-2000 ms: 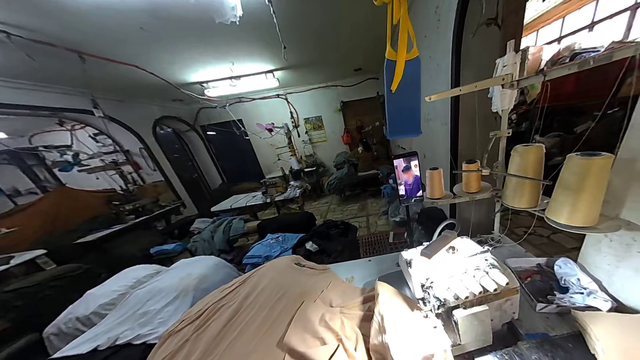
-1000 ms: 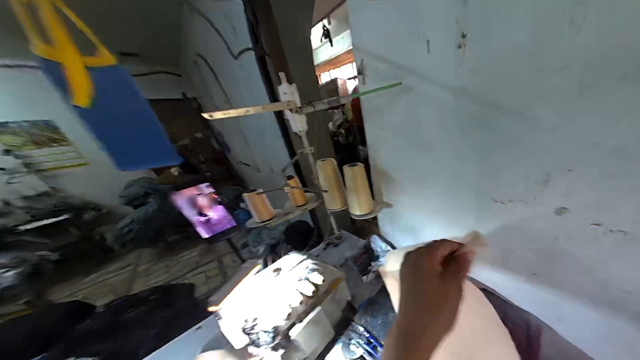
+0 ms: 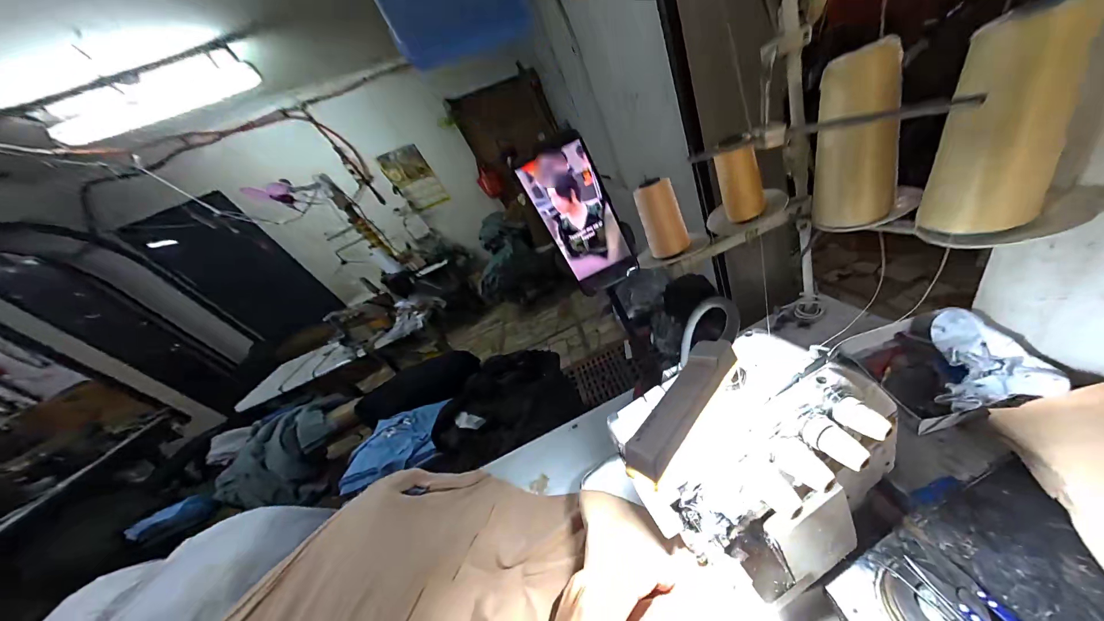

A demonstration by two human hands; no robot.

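Neither my left hand nor my right hand can be made out. A small reddish-brown patch shows between folds at the bottom edge; whether it is skin is unclear. Beige fabric (image 3: 466, 543) lies at the lower middle, its right part against the front of a brightly lit overlock sewing machine (image 3: 759, 431). Another beige fabric piece (image 3: 1065, 457) is at the right edge. Thread cones stand on the rack behind the machine: a small peach cone (image 3: 661, 218), a small orange cone (image 3: 739, 183) and large yellowish cones (image 3: 858, 138). Threads run down toward the machine.
A phone (image 3: 575, 211) on a holder stands behind the machine. Right of the machine is a box (image 3: 936, 423) with cloth scraps; tweezers and other small tools (image 3: 940, 595) lie below it. White fabric (image 3: 198, 561), blue denim (image 3: 397, 444) and dark garments (image 3: 509, 405) are at left.
The view has swung left, back from the wall. The hand at the beige piece on the right one second ago is out of view.
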